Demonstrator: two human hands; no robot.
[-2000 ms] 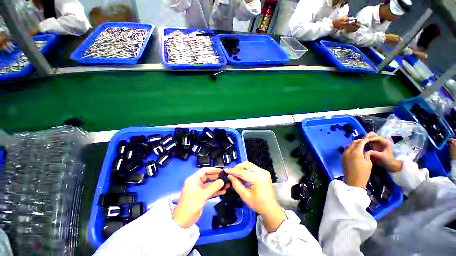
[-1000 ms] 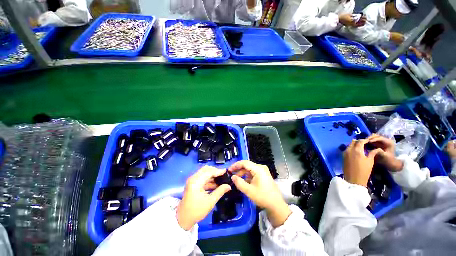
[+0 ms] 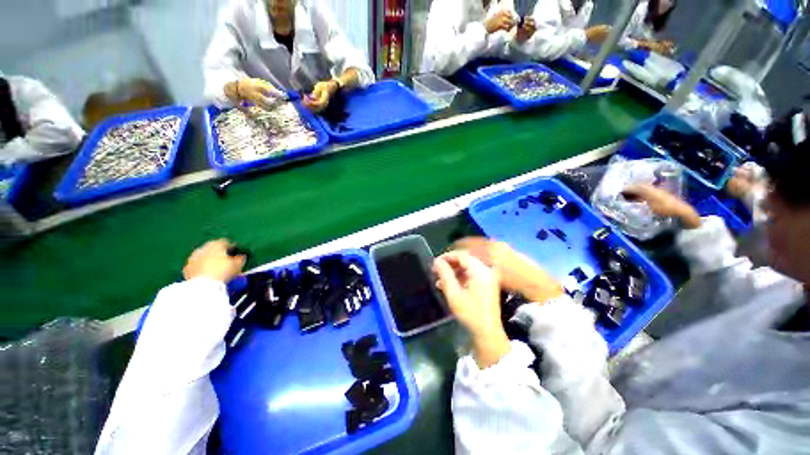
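Observation:
My left hand is at the belt-side edge of the near blue tray, with a small black part at its fingertips. Black housings, some with silver-white bands, lie along the tray's far side. Darker black pieces lie at its right side. My right hand is just right of the clear tub of tiny dark parts. Its fingertips are close together; whether they hold anything is too small to tell.
A neighbour's hand reaches close behind my right hand. The neighbour's blue tray holds black parts; a clear bag is beyond it. Clear blister trays stand left. The green belt has a stray black part. People sit opposite.
The view has turned right. My hands have parted: the left moved to the tray's far left, the right towards the tub. The neighbour's hands have also separated, one reaching towards my right hand.

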